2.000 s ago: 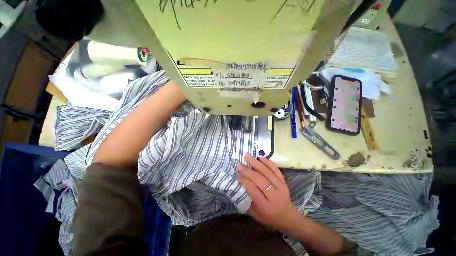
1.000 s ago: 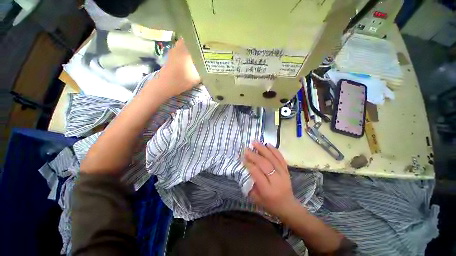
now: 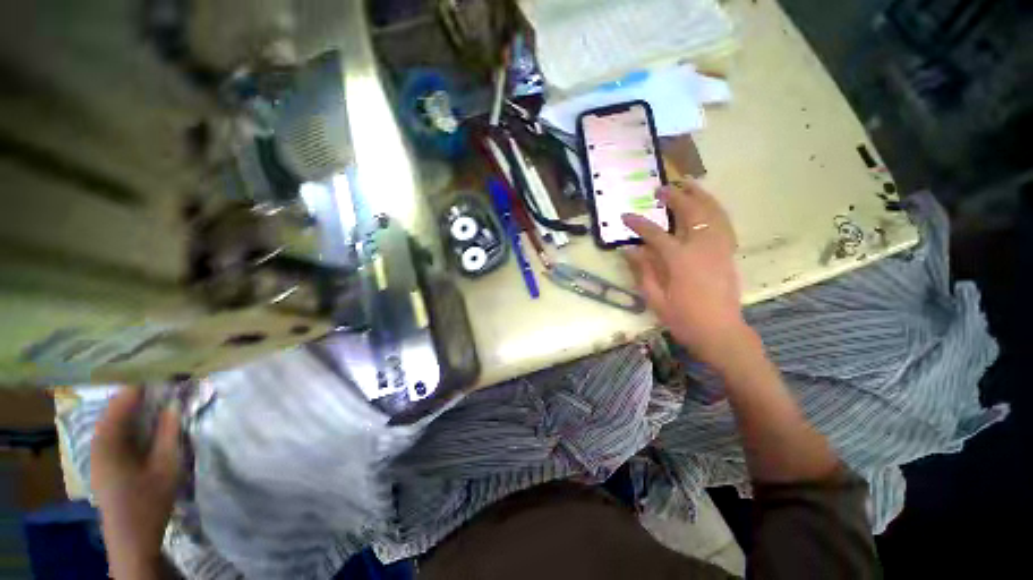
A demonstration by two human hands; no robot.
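The smartphone (image 3: pixel 621 170) lies on the table right of the machine, its chat screen lit with green bubbles. My right hand (image 3: pixel 693 272) is over its lower right part, fingers apart, with fingertips at the screen and edge; it holds nothing. My left hand (image 3: pixel 136 476) is blurred at the lower left, at the striped garment piece (image 3: pixel 289 453); whether it grips the cloth cannot be told. The garment piece lies by the shiny needle plate (image 3: pixel 397 340) and hangs over the table's front edge.
The blurred machine head (image 3: pixel 102 215) fills the upper left. Bobbins in a clear case (image 3: pixel 471 239), a blue marker pen (image 3: pixel 515 241) and thread snips (image 3: pixel 597 288) lie left of the phone. More striped cloth (image 3: pixel 872 363) hangs at the right.
The view has swung right. My right hand has left the cloth and reached the phone. My left hand has come from beside the machine head down to the cloth's left part.
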